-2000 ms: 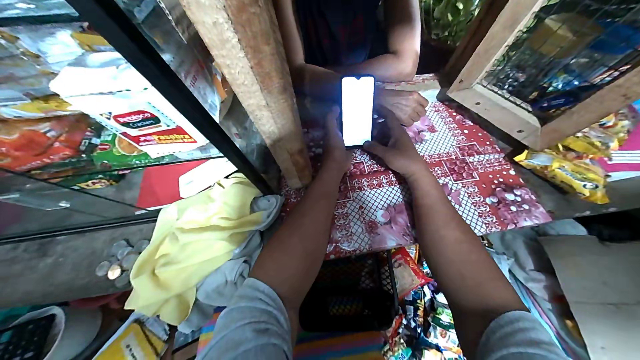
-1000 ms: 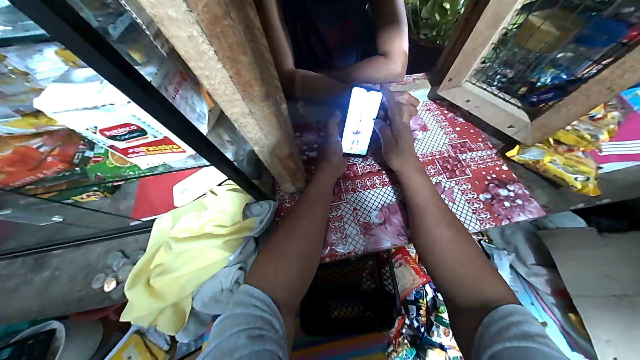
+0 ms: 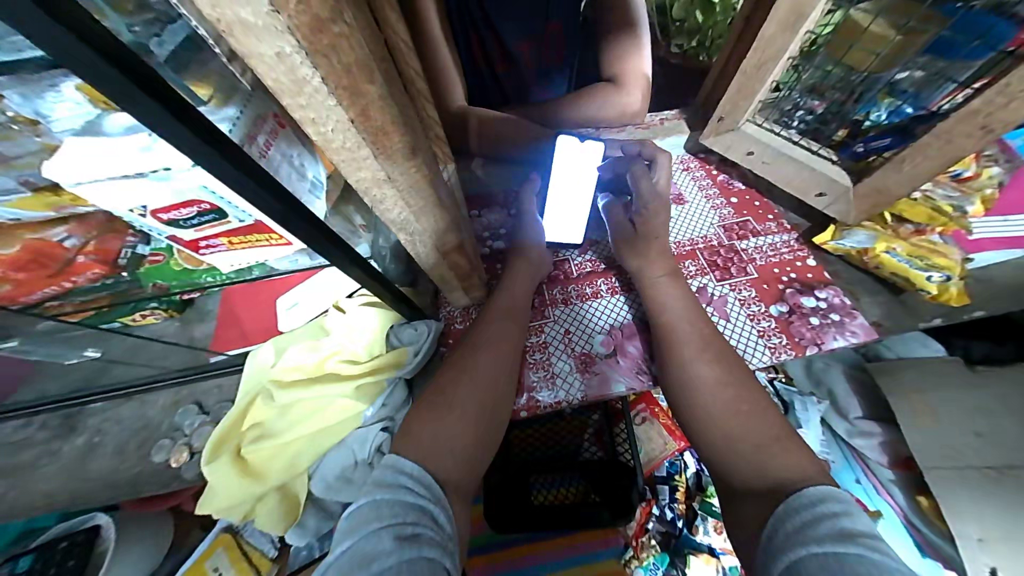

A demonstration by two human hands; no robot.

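Note:
A smartphone (image 3: pixel 573 190) with a glaring white screen is upright in my left hand (image 3: pixel 530 220), which grips its left edge. My right hand (image 3: pixel 638 200) is at the phone's right edge, its fingers bent and partly spread near the screen. Whether a fingertip touches the glass cannot be told. Both forearms reach over a red and white patterned tablecloth (image 3: pixel 728 256) with flowers. Across the table, another person's folded forearms (image 3: pixel 512 132) rest on its far edge, just behind the phone.
A rough wooden post (image 3: pixel 376 152) and a glass case with packaged goods stand left. Yellow cloth (image 3: pixel 304 400) and coins (image 3: pixel 192 436) lie below. A wire-mesh wooden frame (image 3: pixel 800 168) and yellow snack packets (image 3: pixel 904 252) are right. Below the table are a black plastic basket (image 3: pixel 560 496) and colourful packets (image 3: pixel 688 512).
The phone, tilted to the right one second ago, stands more upright. My right hand has moved off from its lower edge, where it was two seconds ago, to beside its upper right.

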